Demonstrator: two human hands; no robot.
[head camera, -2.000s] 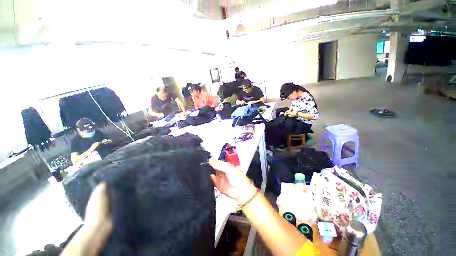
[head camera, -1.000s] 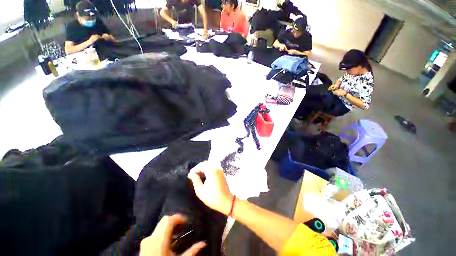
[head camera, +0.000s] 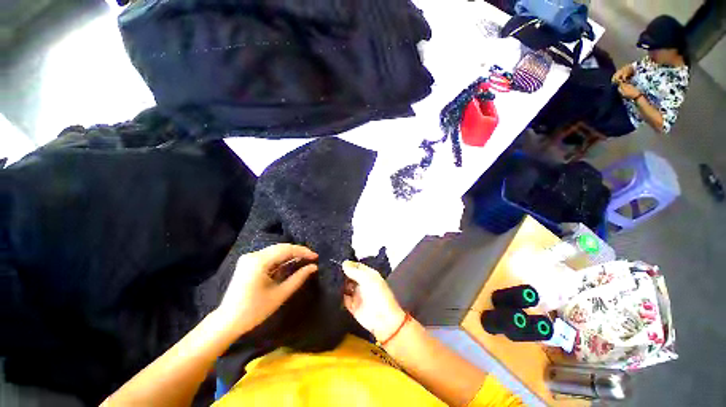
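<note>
A dark charcoal, flecked garment (head camera: 314, 187) lies over the table edge and my lap. My left hand (head camera: 267, 286) rests over it, fingers and thumb curved toward each other; whether they pinch the cloth cannot be told. My right hand (head camera: 370, 298) is just to the right, thumb and fingertips closed on a thin light sliver, seemingly a needle (head camera: 336, 261), at the cloth. Thread is not visible.
Black garment piles lie at left (head camera: 119, 238) and behind (head camera: 279, 63). Black speckled strands (head camera: 410, 179) lie by a red container (head camera: 479, 122). At right are thread cones (head camera: 516, 296), a steel flask (head camera: 585, 382), a floral bag (head camera: 625, 314), a lilac stool (head camera: 646, 187) and a seated person (head camera: 657, 75).
The view has tilted down. The large black bundle, earlier between my hands, now rests on the table. My hands have come close together over the charcoal garment.
</note>
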